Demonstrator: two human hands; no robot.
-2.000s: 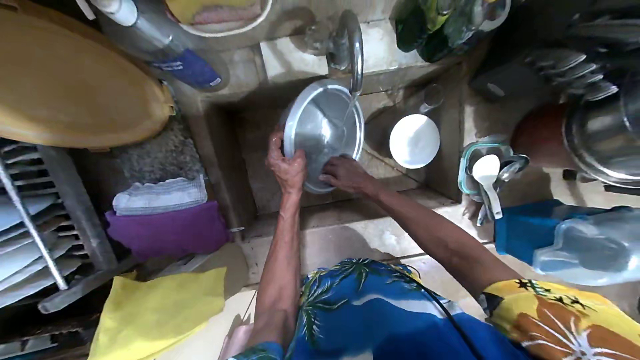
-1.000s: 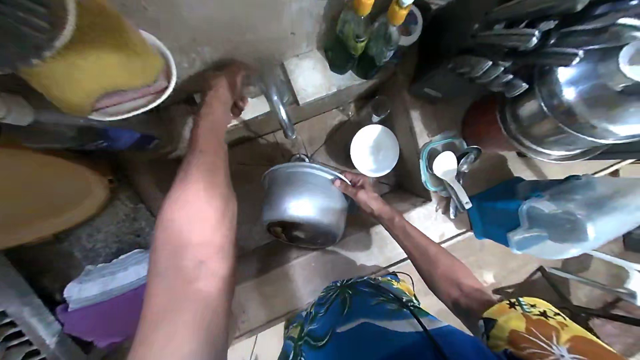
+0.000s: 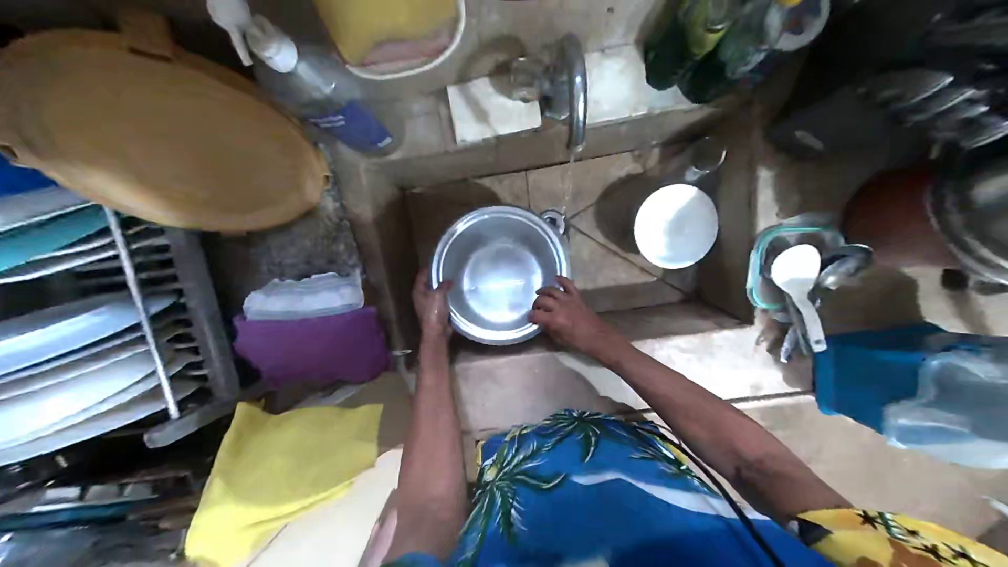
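A round metal pot [image 3: 502,276] is held upright over the left part of the tiled sink [image 3: 622,291], its open top facing up. My left hand [image 3: 433,305] grips its left rim, thumb on the inner side. On the lower right rim lies my right hand [image 3: 565,315], fingers curled over the edge. A thin stream of water falls from the curved metal faucet [image 3: 577,94] just right of the pot, near the drain [image 3: 554,220]. A white bowl [image 3: 676,226] and a clear glass [image 3: 705,157] stand in the sink's right side.
A purple cloth [image 3: 311,344] and a yellow cloth [image 3: 291,465] lie at left, beside a dish rack [image 3: 201,315] of plates. An oval wooden board [image 3: 157,130] and a bottle [image 3: 346,118] stand behind. Right of the sink are a container with utensils [image 3: 760,272] and a blue container [image 3: 866,366].
My left hand has come from beside the faucet back to the pot's left rim. The pot, tipped on its side a second ago, is now upright. Water runs from the faucet.
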